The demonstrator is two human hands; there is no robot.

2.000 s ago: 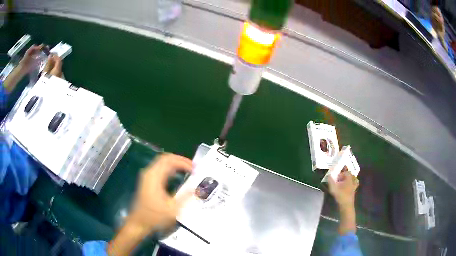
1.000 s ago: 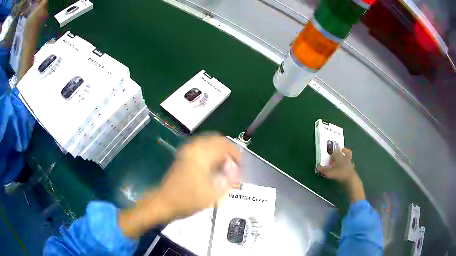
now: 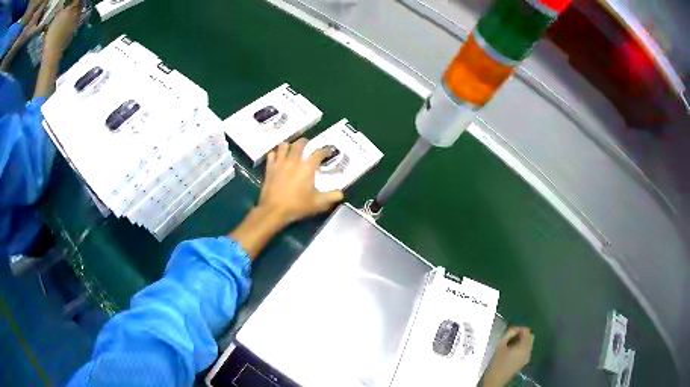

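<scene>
My left hand (image 3: 291, 185) is over the belt behind the scale, its fingers and thumb around the near left side of a white boxed smartwatch (image 3: 352, 159). A second boxed smartwatch (image 3: 261, 134) lies flat just left of it. The silver weighing scale (image 3: 340, 287) is in front of me. Another boxed smartwatch (image 3: 454, 332) is on its right part, face up. My right hand (image 3: 511, 351) is at that box's right side, fingers curled, cut off by the lower edge; whether it grips the box is unclear.
A tall stack of boxes (image 3: 136, 128) stands on the left. A signal tower light (image 3: 469, 72) rises on a pole behind the scale. Two boxes (image 3: 616, 342) lie far right on the belt. A co-worker's hands (image 3: 57, 30) are at upper left.
My left hand has moved from above the scale to the belt, where a second box now lies. My right hand has come back from the belt; the box it touched there is gone from that spot.
</scene>
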